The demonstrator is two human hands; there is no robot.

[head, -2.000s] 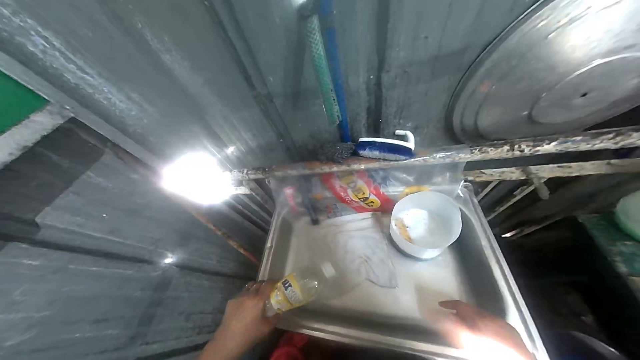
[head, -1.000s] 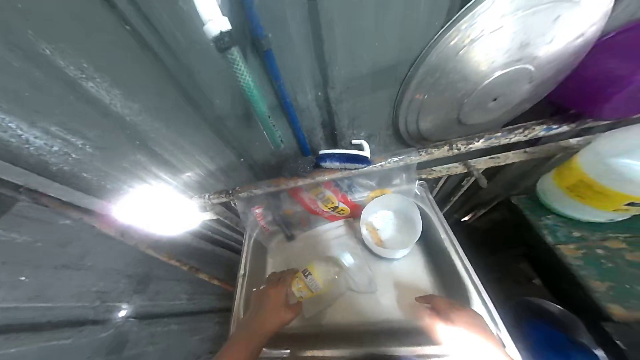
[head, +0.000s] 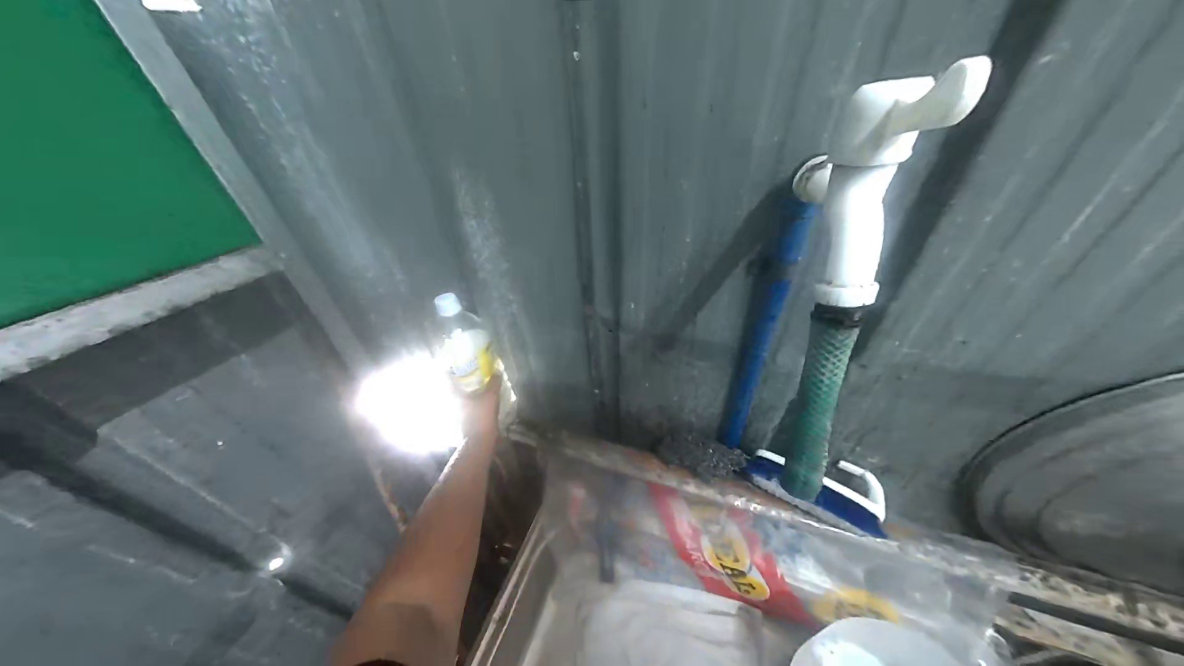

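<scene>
My left hand (head: 484,407) is shut around the lower part of a clear plastic bottle (head: 470,356) with a yellow label and a pale cap. The bottle stands upright at the left end of the rusty ledge, against the corrugated metal wall. Below it to the right lies the metal sink (head: 518,592), only partly in view, with a white cloth (head: 666,624) and a white bowl (head: 869,643) in it. Clear plastic sheeting and a red packet (head: 731,560) are at its back edge. My right hand is out of view.
A white plastic tap (head: 888,120) with a green hose (head: 819,398) hangs over the ledge beside a blue pipe (head: 768,324). A blue scrubbing brush (head: 846,504) and a dark scouring pad (head: 700,455) rest on the ledge. A round metal lid (head: 1091,481) leans at right.
My left hand has carried the bottle from over the sink up and left to the ledge by the wall. My right hand has left the view, which has swung up and left.
</scene>
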